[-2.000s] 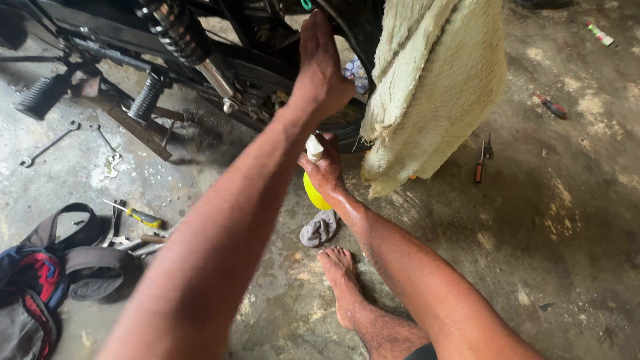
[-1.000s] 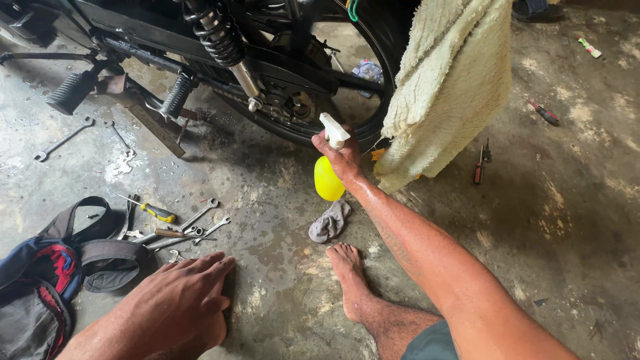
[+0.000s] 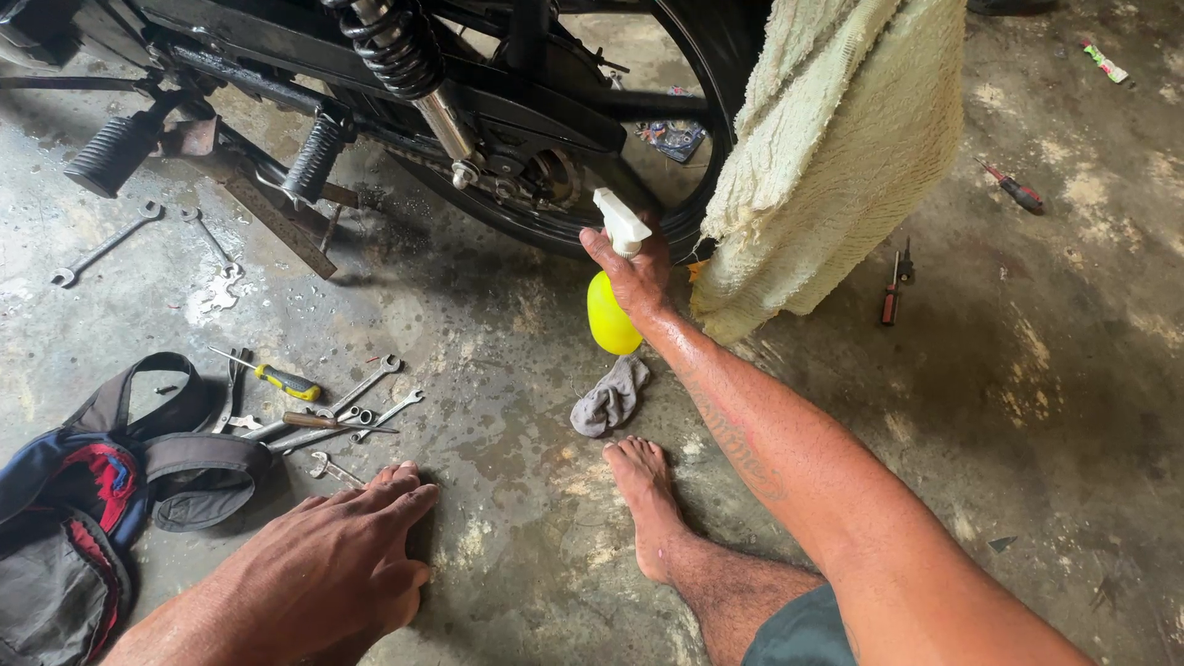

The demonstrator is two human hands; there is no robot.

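My right hand (image 3: pixel 636 273) grips a yellow spray bottle (image 3: pixel 610 319) with a white trigger head just below the rear wheel (image 3: pixel 689 217) of a motorcycle. Palm down and fingers slightly apart, my left hand (image 3: pixel 342 546) is low over the concrete floor, holding nothing; whether it touches the floor I cannot tell. Just beyond its fingertips lie several wrenches (image 3: pixel 375 375) and a yellow-and-black screwdriver (image 3: pixel 289 381). A crumpled grey cloth (image 3: pixel 610 398) rests on the floor below the bottle. To the right of my right hand hangs a cream towel (image 3: pixel 832 176).
A dark bag with straps (image 3: pixel 65 518) lies at lower left. Open-end wrenches (image 3: pixel 109 242) are on the floor below the motorcycle's footrests (image 3: pixel 116 153). Two screwdrivers (image 3: pixel 890 301) lie right of the towel. The shock absorber (image 3: pixel 398 55) and stand (image 3: pixel 277 227) are at upper left.
My left hand has come down from the wheel area to low over the floor at lower left. My right hand still holds the spray bottle near the wheel.
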